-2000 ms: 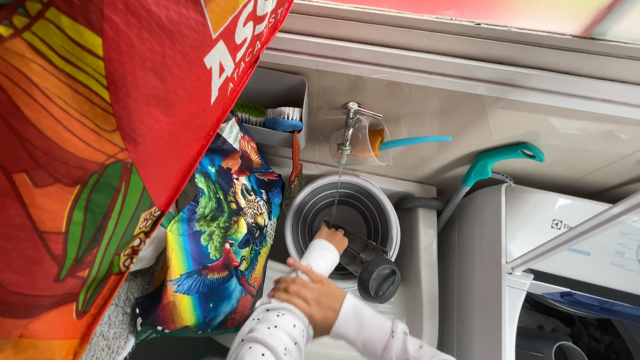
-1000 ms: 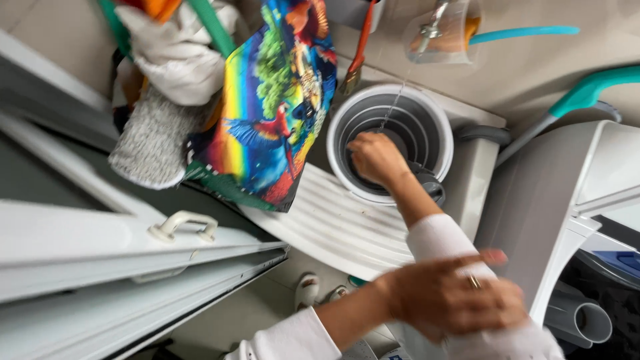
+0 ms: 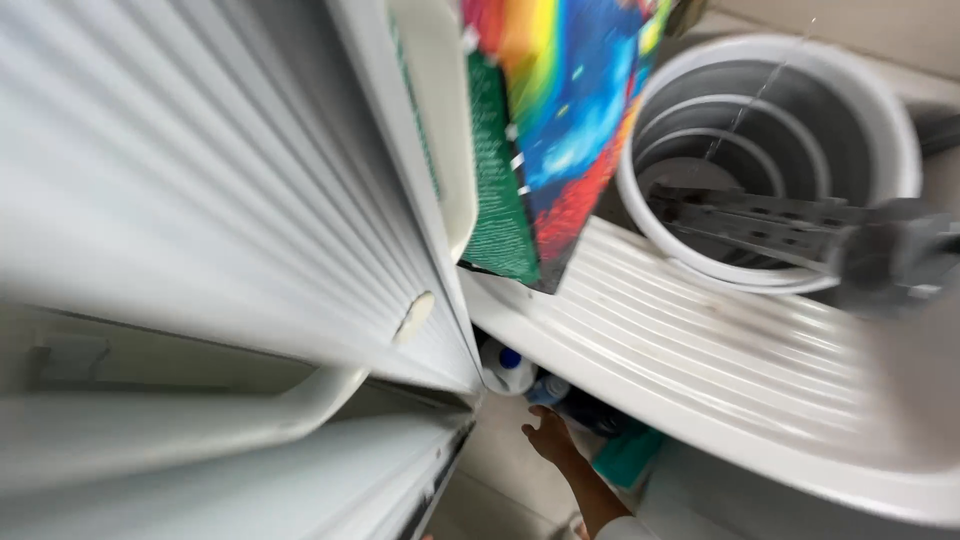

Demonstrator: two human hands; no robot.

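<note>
My right hand [image 3: 551, 437], fingers apart and holding nothing plain to see, reaches low beneath the front edge of the sink. Close to its fingertips are a white bottle with a blue cap [image 3: 508, 367] and a bluish bottle [image 3: 548, 390]. My left hand cannot be made out. A grey bucket with a pale rim [image 3: 896, 150] stands at the upper right, and a thin stream of water falls into it. Lying across the bucket's rim is a dark grey slotted plastic part [image 3: 765, 225], its round end blurred outside the bucket.
The white ribbed washboard of the sink [image 3: 697, 337] spans the right side. A colourful printed bag [image 3: 562, 135] hangs over its left end. White door panels [image 3: 225, 187] with a handle [image 3: 322, 405] fill the left. A teal object [image 3: 628, 456] lies below the sink.
My right hand has left the bucket and is now down below the sink. My left hand has gone from the right sleeve. The view has swung down and left, closer to the door panels.
</note>
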